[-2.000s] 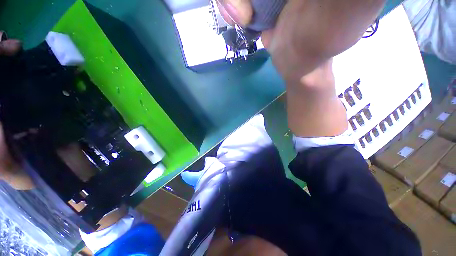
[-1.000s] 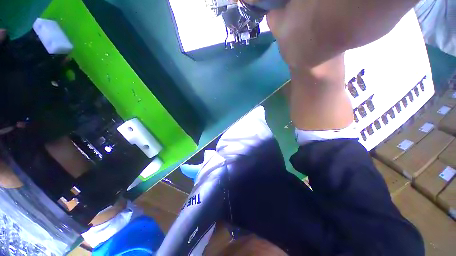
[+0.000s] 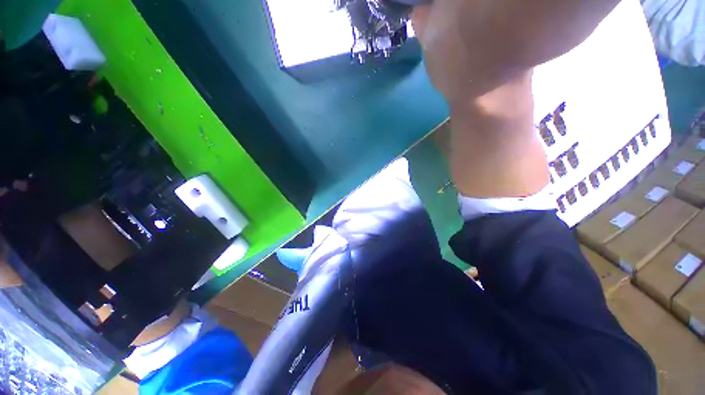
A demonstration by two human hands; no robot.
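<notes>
The black housing point(image 3: 46, 154) lies in the bright green jig point(image 3: 209, 139) at left, beside white blocks, one of them near the jig's lower end point(image 3: 210, 206). My left hand point(image 3: 158, 328) shows only as a bit of wrist at the white cuff and blue sleeve. The rest is hidden at the housing's near end. My right hand point(image 3: 495, 46) reaches to the top edge, which cuts off its fingers. A sliver of something dark shows by them. Small silver clips point(image 3: 371, 31) lie in a pile on a white block or box point(image 3: 305, 35) beneath that hand.
A white board point(image 3: 611, 100) with rows of small dark parts lies at right. Brown cartons point(image 3: 649, 224) stand below it. Clear plastic point(image 3: 46, 339) is at lower left. The green bench's edge runs diagonally through the middle. A person's light sleeve point(image 3: 680, 31) or cloth shows at top right.
The jig, housing and clip pile have shifted up and slightly left in view. My right hand is higher, and the grey ribbed thing at its fingers has mostly left the picture.
</notes>
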